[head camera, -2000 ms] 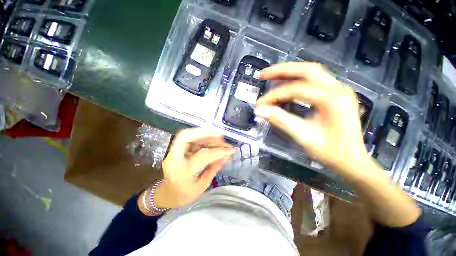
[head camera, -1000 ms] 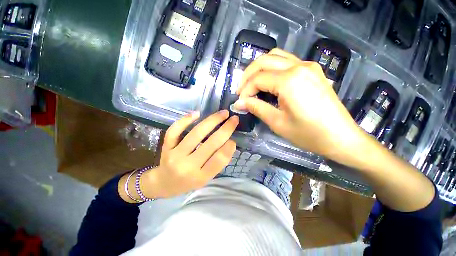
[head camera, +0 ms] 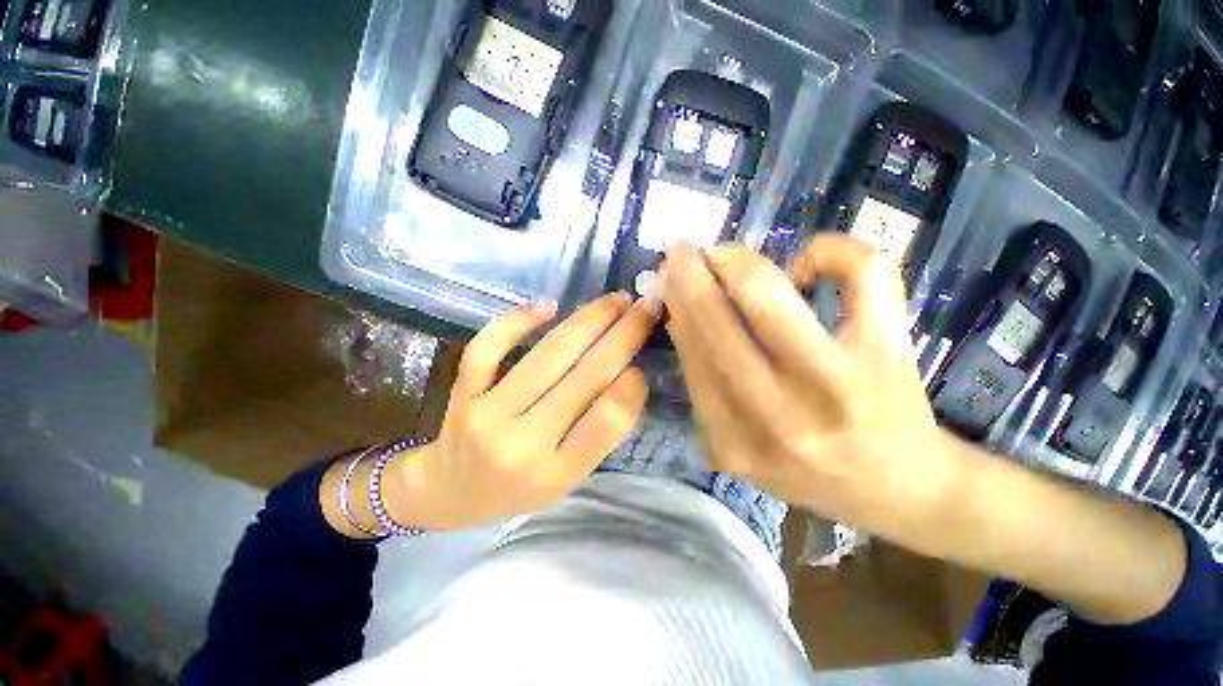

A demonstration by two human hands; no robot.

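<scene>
A black phone housing (head camera: 697, 148) lies back face up in a clear tray pocket, with a pale label in its middle. A small pale oval pad (head camera: 649, 286) shows at its lower end. My right hand (head camera: 805, 369) has its bunched fingertips on the pad's edge; the exact grip is partly hidden. My left hand (head camera: 543, 416) is palm down, its fingertips at the housing's lower end beside the pad. A sheet of pale ovals (head camera: 657, 448) shows under my left thumb, apparently tucked there. The housing to the left (head camera: 490, 114) bears an oval pad.
More black housings (head camera: 1015, 322) lie in the clear tray (head camera: 402, 268) to the right and beyond. Another tray of housings (head camera: 54, 118) is at the far left on the green bench (head camera: 221, 148). Open brown cardboard boxes (head camera: 228, 389) are below the bench edge.
Both hands have moved up to the housing. My right hand has brought a pale oval pad to its lower end and has since turned lower. The view has moved closer.
</scene>
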